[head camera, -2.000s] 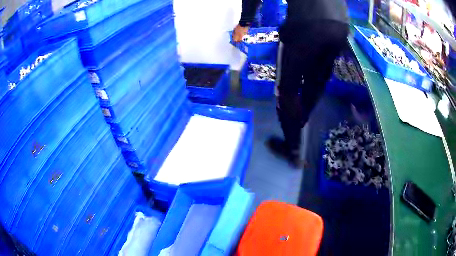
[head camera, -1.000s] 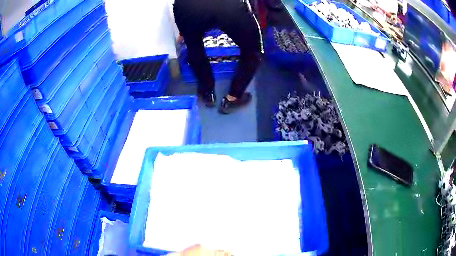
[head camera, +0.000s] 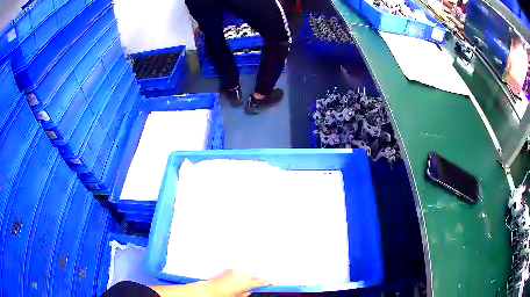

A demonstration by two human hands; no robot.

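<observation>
A shallow blue tote (head camera: 365, 223) lies in front of me at lower centre. A white liner sheet (head camera: 258, 217) covers most of its bottom, with a wavy far edge. No units lie on the liner. My left hand (head camera: 232, 283) reaches in from the bottom left, below a dark sleeve, and is at the tote's near rim. The bottom of the picture cuts off part of it, and its grip on the rim is unclear. My right hand is out of the picture.
Blue totes (head camera: 55, 122) are stacked high at left; another lined tote (head camera: 218, 125) lies beside them. A person (head camera: 264, 64) stands beyond. Metallic parts (head camera: 357, 125) are heaped beside the green bench (head camera: 415, 130), which holds a smartphone (head camera: 452, 177) and white sheet (head camera: 427, 64).
The lined tote now covers the spot where an orange stool showed. My left hand and sleeve have come into view at its near rim. The other person has bent down over the far totes.
</observation>
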